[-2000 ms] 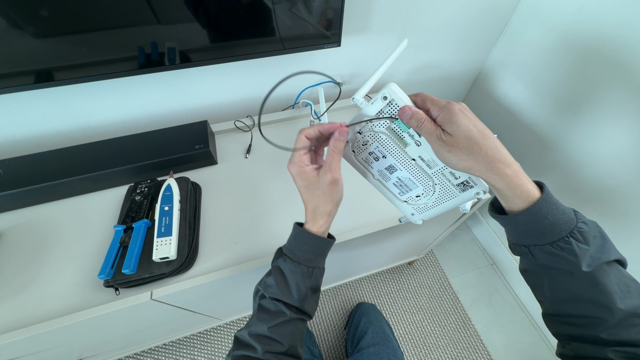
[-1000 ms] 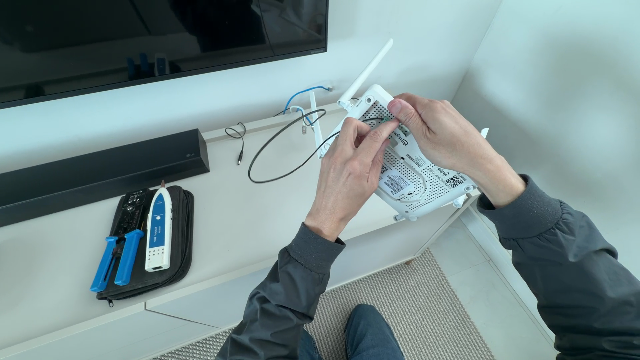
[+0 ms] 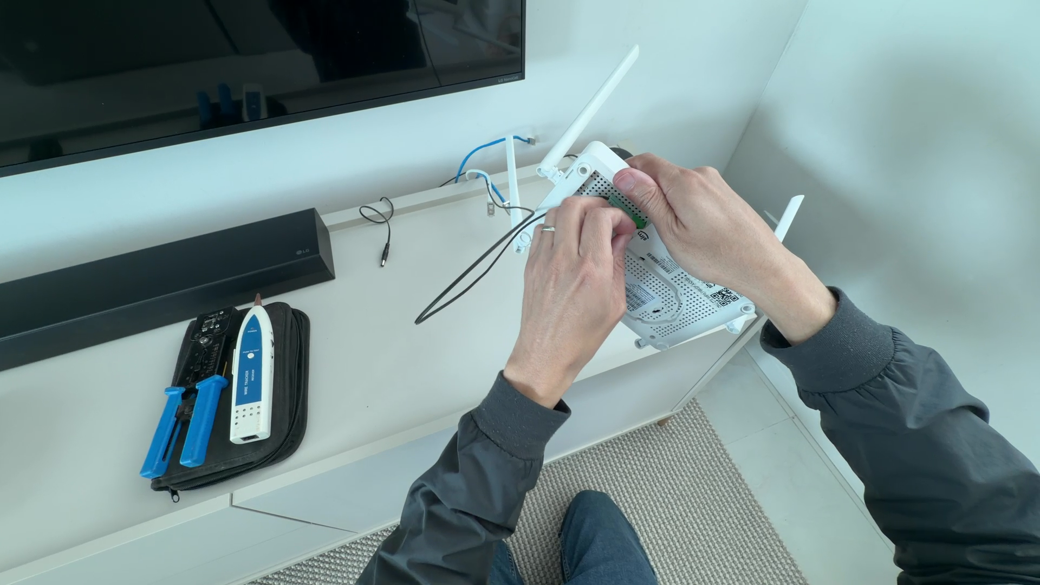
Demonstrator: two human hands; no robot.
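A white router with antennas (image 3: 691, 305) is tilted above the right end of the white cabinet, its vented underside facing me. My right hand (image 3: 703, 219) grips its upper edge, thumb on the underside by a green fibre connector (image 3: 627, 211). My left hand (image 3: 575, 280), a ring on one finger, has its fingertips bent in against the underside beside that green part. A thin black cable (image 3: 463, 286) loops out to the left from under those fingers. The fingertips of my left hand are partly hidden, so whether they pinch the cable or the connector is unclear.
On the cabinet top (image 3: 382, 349) at left lie a black zip case (image 3: 292, 382), a blue-handled crimping tool (image 3: 203, 418) and a wire tracker (image 3: 253, 378). Behind them is a black soundbar (image 3: 162, 284). A loose black plug cable (image 3: 385, 244) and a blue network cable (image 3: 479, 148) lie near the wall, under a television (image 3: 325, 49).
My left hand has come from left of the router, where it held the black cable, to its underside near my right thumb. The cable loop now hangs lower and to the left.
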